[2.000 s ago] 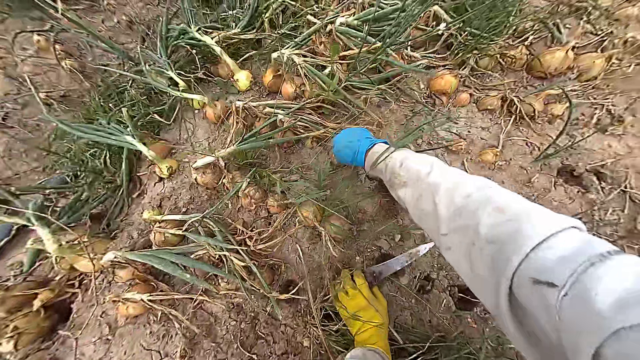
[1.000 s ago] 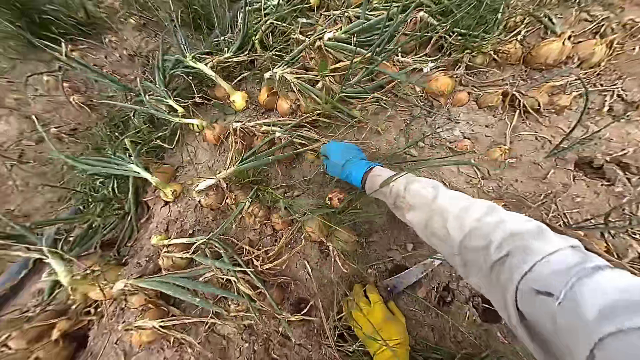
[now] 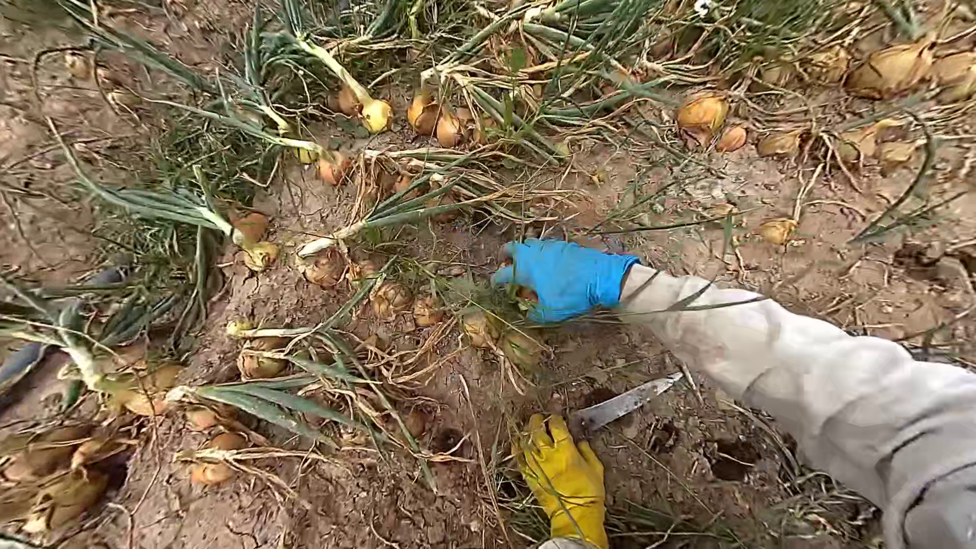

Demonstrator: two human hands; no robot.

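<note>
My right hand (image 3: 560,280), in a blue glove, reaches in from the right with its fingers bent low over weeds and soil. A small reddish-brown onion (image 3: 526,295) shows partly beneath its fingers; whether they grip it is unclear. Below, my left hand (image 3: 566,476), in a yellow glove, rests palm down on the ground. A knife with a dirty metal blade (image 3: 629,402) lies against its thumb side, pointing up and right. The handle is hidden, so a grip on it cannot be confirmed. Onions (image 3: 478,329) sit in the soil between the two hands, left of the blade.
Several onions with green tops (image 3: 261,255) lie leftward, and others (image 3: 703,112) line the upper side. Piled onions (image 3: 65,473) sit at the lower left. A dark hose-like thing (image 3: 21,362) runs along the left edge. Small holes (image 3: 732,460) dent the soil at the lower right.
My right hand has come down over the small reddish onion that lay uncovered below it one second ago. My left hand and the knife have kept their place on the ground.
</note>
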